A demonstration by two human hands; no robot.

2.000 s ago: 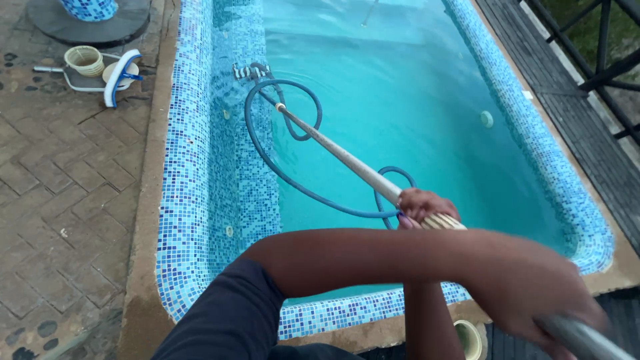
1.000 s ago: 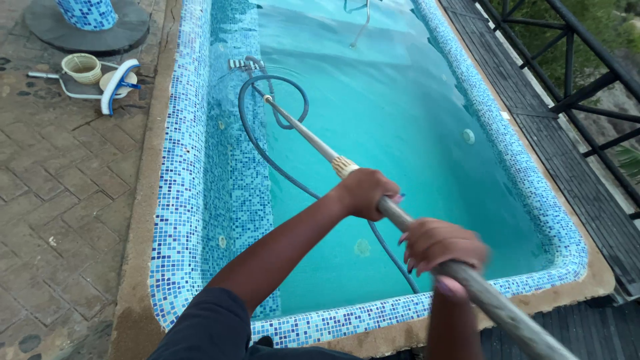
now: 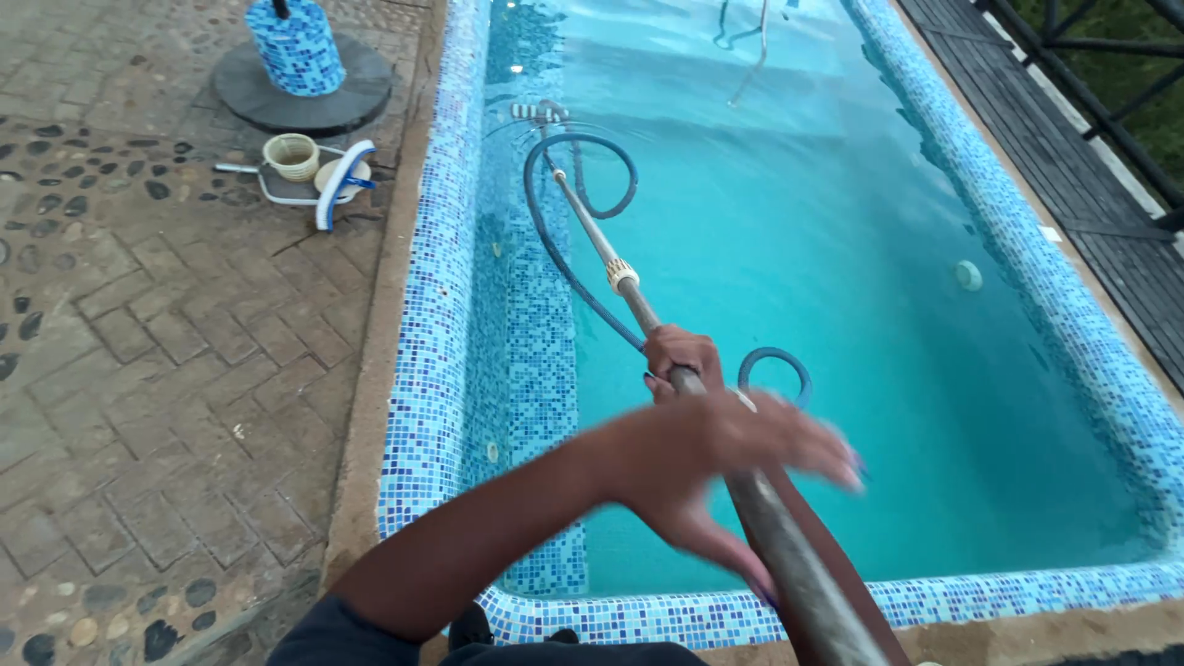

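Observation:
A long telescopic metal pool pole (image 3: 791, 546) runs from the bottom right up to a vacuum head (image 3: 541, 113) in the water near the pool's left wall. My right hand (image 3: 683, 359) is closed around the pole below its ribbed white locking collar (image 3: 622, 275). Nearer to me, my left hand (image 3: 731, 462) is blurred over the pole, with fingers and thumb spread and no grip on it. A blue-grey vacuum hose (image 3: 555, 254) loops in the water beside the pole. Part of the hose is hidden behind my hands.
The mosaic pool edge (image 3: 425, 370) borders the paving. On the left lie a leaf skimmer (image 3: 277, 190), a skimmer basket (image 3: 292, 157) and a blue-and-white pool brush (image 3: 340, 185), near a round dark base (image 3: 370, 88). A wooden deck (image 3: 1091, 203) and railing (image 3: 1110, 129) line the right side.
Both hands were on the pole one second ago; my left hand is now off it with spread fingers. The pole stands more steeply in view, and its collar now shows above my right hand.

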